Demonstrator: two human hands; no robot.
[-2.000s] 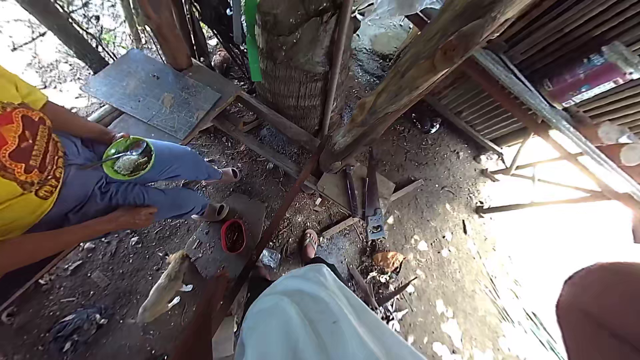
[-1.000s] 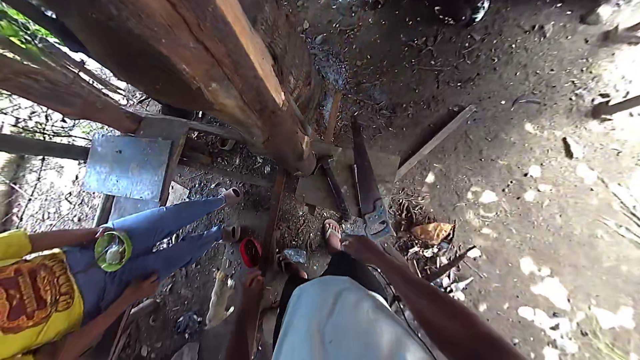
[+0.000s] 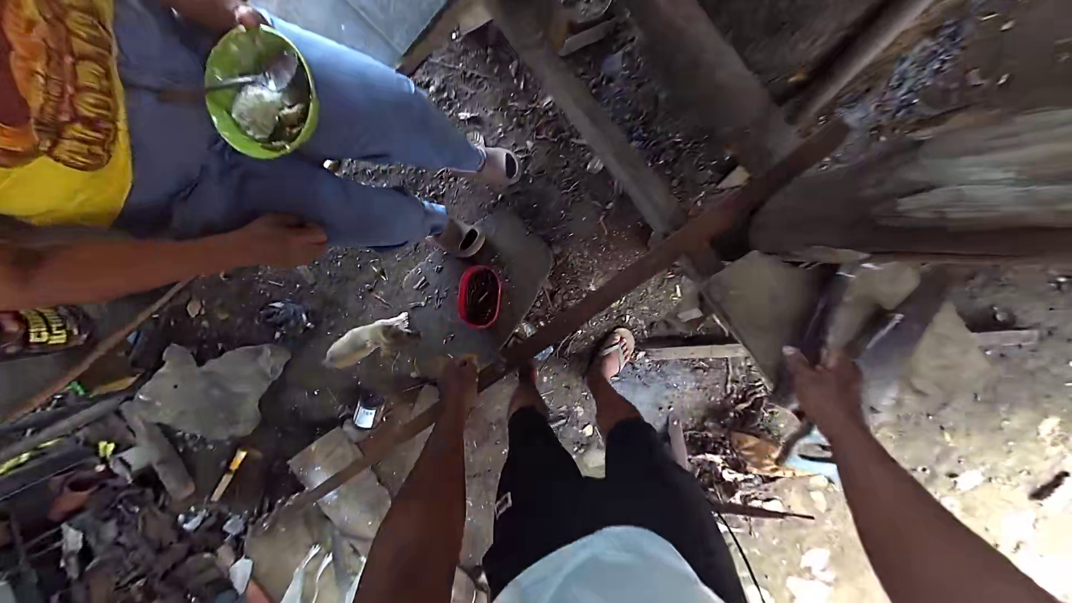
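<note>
My left hand (image 3: pixel 458 378) is closed around a long, narrow wooden beam (image 3: pixel 615 286) that slants up to the right, near my feet. My right hand (image 3: pixel 827 387) is at a dark, blurred long tool (image 3: pixel 825 314) that lies by a flat board (image 3: pixel 758 306); whether the fingers grip it is unclear. Beside it is a blurred handsaw (image 3: pixel 909 322), its pale blue handle (image 3: pixel 811 452) partly behind my wrist. A red oval container (image 3: pixel 480 296) with dark, thin pieces inside sits on the ground, up and right of my left hand.
At the left stands a person in jeans (image 3: pixel 360 126) holding a green bowl (image 3: pixel 293 134) with a spoon. A pale animal (image 3: pixel 366 341) lies on the ground. Wooden posts (image 3: pixel 586 113) cross the upper right. Stones (image 3: pixel 209 392), a small can (image 3: pixel 367 412) and debris lie lower left.
My right hand has moved from near my right foot up to the long tool beside the saw. The view has shifted left and closer. The other person still holds the green bowl.
</note>
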